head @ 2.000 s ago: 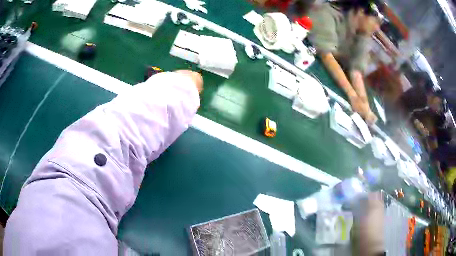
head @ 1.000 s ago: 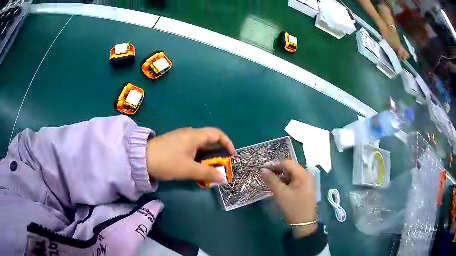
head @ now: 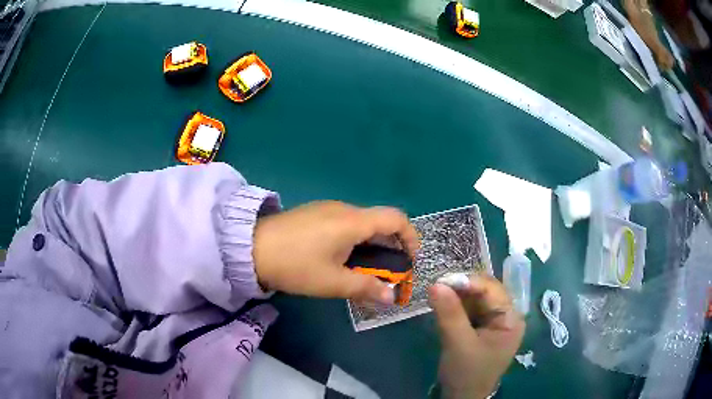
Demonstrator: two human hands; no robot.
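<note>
My left hand (head: pixel 328 248) holds an orange-and-black unit (head: pixel 381 263) over the left part of the parts box, black cover up, orange rim facing my right hand. My right hand (head: pixel 478 327) is just right of the unit, at the box's lower right corner. Its thumb and forefinger are pinched, with a white patch at the fingertips. Whether it holds a tool or a pin cannot be made out. The parts box (head: pixel 457 236) is full of thin silver pins. Both hands cover part of it.
Three waiting units (head: pixel 247 78) lie at the upper left. Right of the box are white paper (head: pixel 521 209), a glue bottle (head: pixel 516 282), a white cable (head: pixel 554 318), a tape roll (head: pixel 624 255), a water bottle (head: pixel 644 181) and a clear bag. The conveyor beyond carries one unit (head: pixel 464 20).
My left hand reached to the conveyor, then came back to the box with a unit. Since then the unit has tilted black side up, and my right hand has moved slightly right and down.
</note>
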